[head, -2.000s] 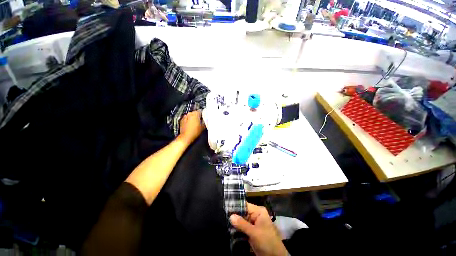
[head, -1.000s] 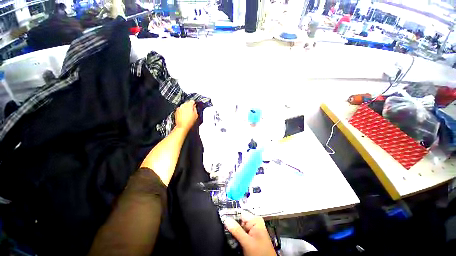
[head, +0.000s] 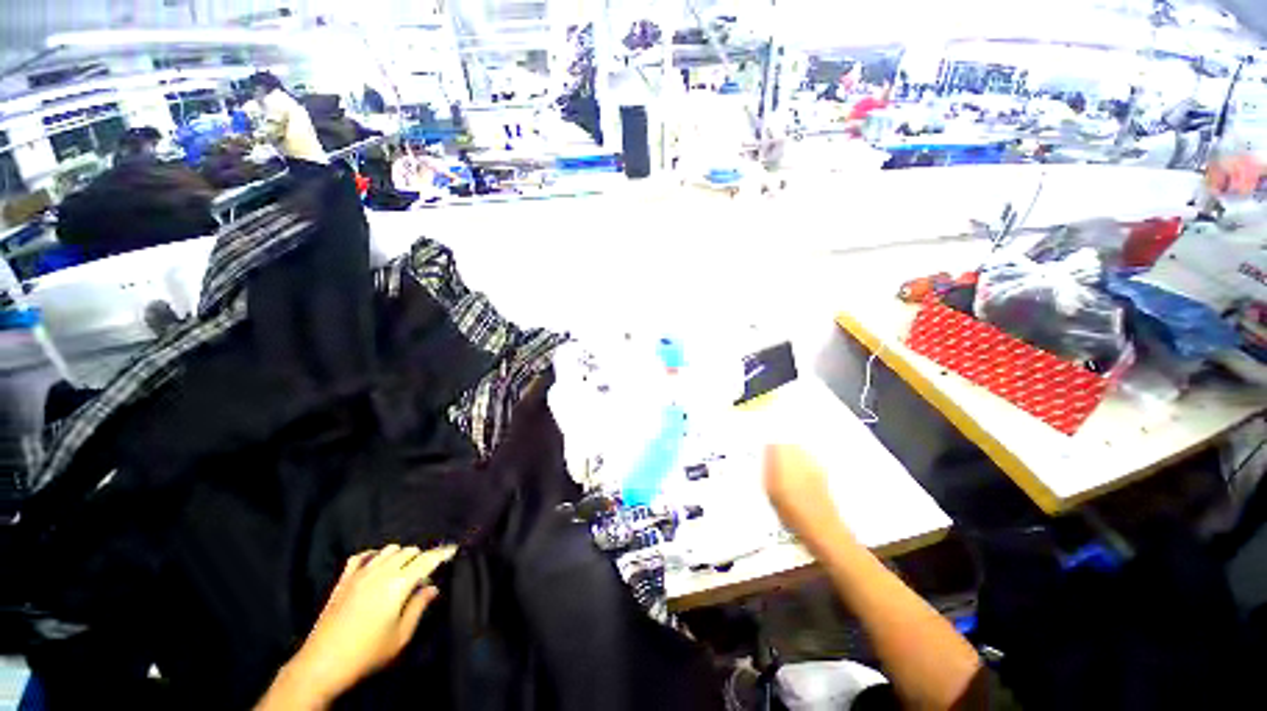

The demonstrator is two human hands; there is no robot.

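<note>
The black garment (head: pixel 417 472) with black-and-white plaid trim (head: pixel 489 333) fills the left and lower middle. A plaid strip (head: pixel 645 576) lies at the machine's front, by the small dark metal parts (head: pixel 625 525). The white sewing machine is washed out by glare; its light-blue part (head: pixel 653 458) and blue knob (head: pixel 673 353) show. My left hand (head: pixel 373 608) lies on the black cloth, fingers extended, with no clear grip. My right hand (head: pixel 795 486) is over the tabletop right of the machine; glare blurs its fingers and hides whether it holds anything.
A dark square panel (head: pixel 766 372) stands at the back of the white tabletop (head: pixel 875 486). The second table (head: pixel 1153 445) at right holds red patterned material (head: pixel 1007 364), an orange-handled tool (head: pixel 924 288) and a clear plastic bag (head: pixel 1063 306). A person (head: pixel 285 122) is in the background.
My left hand has left the plaid edge and moved down onto the black cloth. My right hand has let go of the plaid strip and moved up-right over the tabletop. The view has tilted up.
</note>
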